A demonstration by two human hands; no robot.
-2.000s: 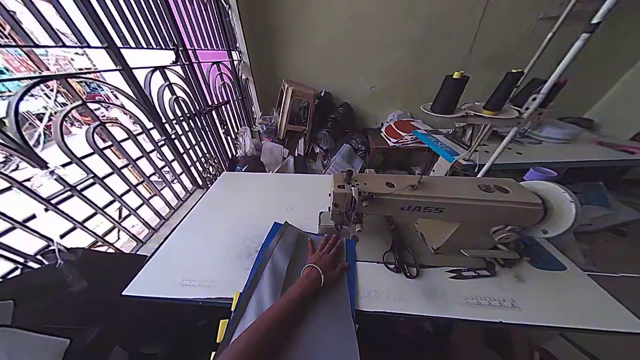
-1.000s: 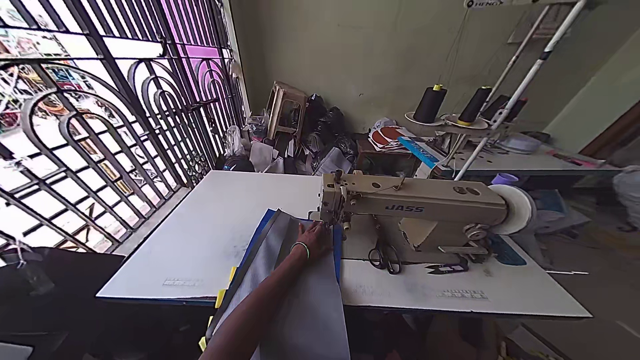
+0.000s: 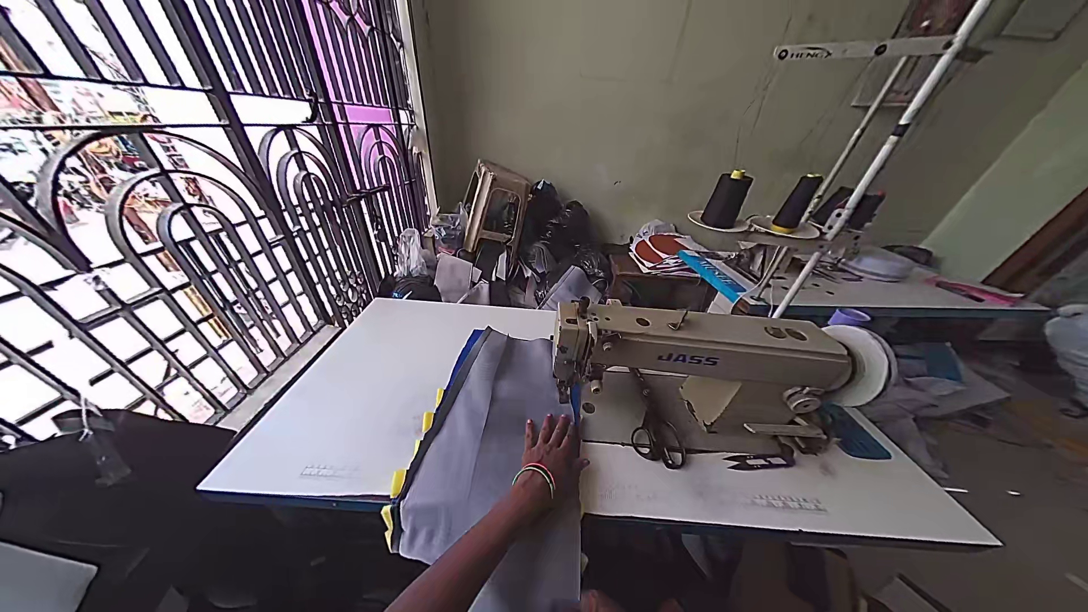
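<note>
My left hand (image 3: 551, 450) lies palm down, fingers spread, on a long grey fabric panel (image 3: 476, 425), just in front of the needle area of a beige sewing machine (image 3: 714, 353). Blue material (image 3: 463, 357) shows along the panel's far left edge, and yellow tabs (image 3: 398, 483) stick out lower down that side. The panel's right edge passes beneath the presser foot area, where another blue strip shows. Its near end hangs over the table's front edge. Black-handled scissors (image 3: 659, 442) and thread snips (image 3: 761, 461) lie right of the hand. My right hand cannot be made out.
The white tabletop (image 3: 331, 399) bears the machine. A barred metal grille (image 3: 212, 212) stands left. Behind are a plastic stool (image 3: 497, 208), black bags (image 3: 565, 229) and scraps. Black thread cones (image 3: 727, 200) stand on a rack at the back right, near a second table (image 3: 901, 293).
The fabric has moved farther back along the table past the needle area. My left hand, close to the needle one second ago, now rests nearer the table's front edge. The view has shifted somewhat.
</note>
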